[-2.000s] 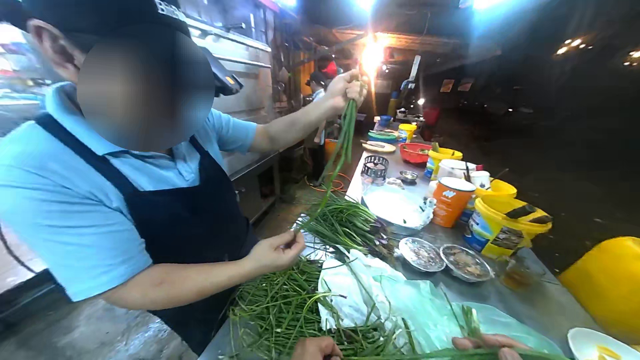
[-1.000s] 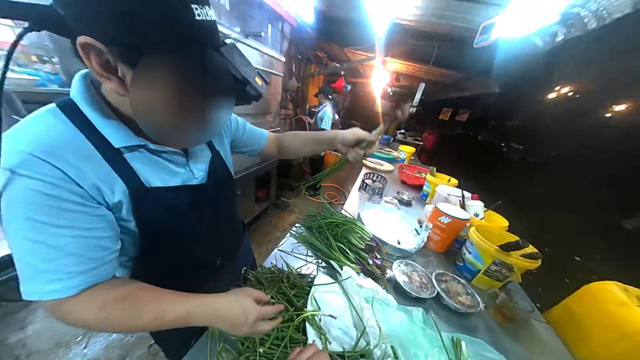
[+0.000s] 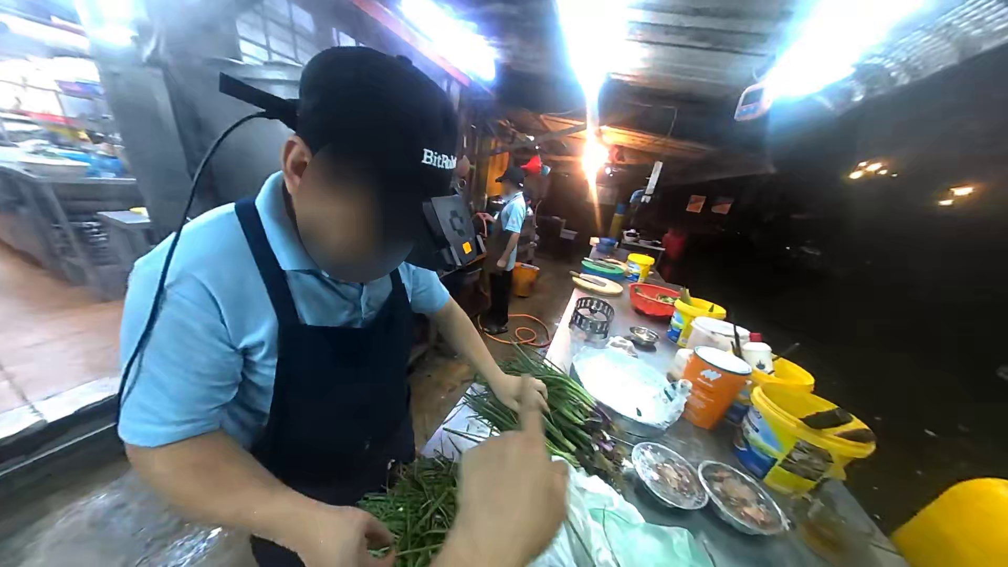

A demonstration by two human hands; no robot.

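Observation:
My left hand point(image 3: 508, 488) is raised at the lower middle, blurred, its index finger extended upward and the other fingers partly hidden; nothing shows in its grasp. Behind the fingertip lies a bunch of long green stalks with purplish ends point(image 3: 571, 405), probably green onions. Loose green stalks point(image 3: 421, 504) are heaped left of my hand. To its right is a pale green plastic bag point(image 3: 622, 528). My right hand is out of view. A co-worker's hand point(image 3: 516, 390) rests at the bunch; their other hand point(image 3: 350, 539) is beside the loose stalks.
A co-worker in a dark apron point(image 3: 339, 394) stands at the left. Along the metal table point(image 3: 709, 449) are a plastic-wrapped basin point(image 3: 630, 386), foil bowls point(image 3: 669, 476), an orange tub point(image 3: 713, 386), yellow buckets point(image 3: 803, 449) and a red basin point(image 3: 652, 301). Another person point(image 3: 508, 236) stands farther back.
My left hand has risen from the bottom edge, its index finger now extended. The co-worker's far hand, earlier raised with green stalks, is down at the bunch. My right hand has left view.

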